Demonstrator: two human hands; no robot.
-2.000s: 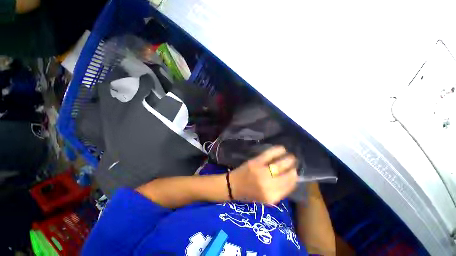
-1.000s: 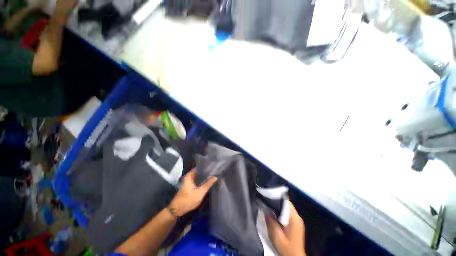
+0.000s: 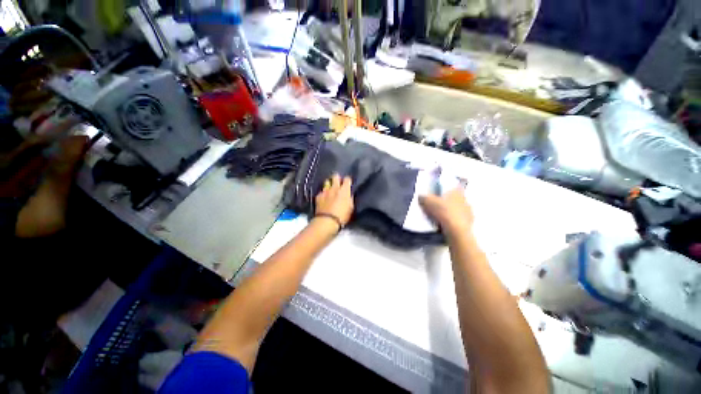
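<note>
A stack of dark grey cloth pieces (image 3: 377, 185) lies on the white sewing table (image 3: 346, 269), with a pale strip or card (image 3: 421, 202) at its right end. My left hand (image 3: 335, 200) rests on the left part of the stack, fingers spread. My right hand (image 3: 447, 209) is at the pale end; its fingertips are blurred, so its grip cannot be told. Another stack of dark pieces (image 3: 277, 146) with thin pale lines lies just left and behind.
A sewing machine head with a blue stripe (image 3: 607, 273) stands at the right. A grey machine with a round vent (image 3: 144, 115) and a red box (image 3: 229, 106) are at the back left. A blue crate (image 3: 115, 331) is below the table. Another person's arm (image 3: 50, 192) shows at far left.
The view has swung up to the table. My hands have moved from the cloth over my lap to the stack on the table. The cloth they held is no longer distinguishable.
</note>
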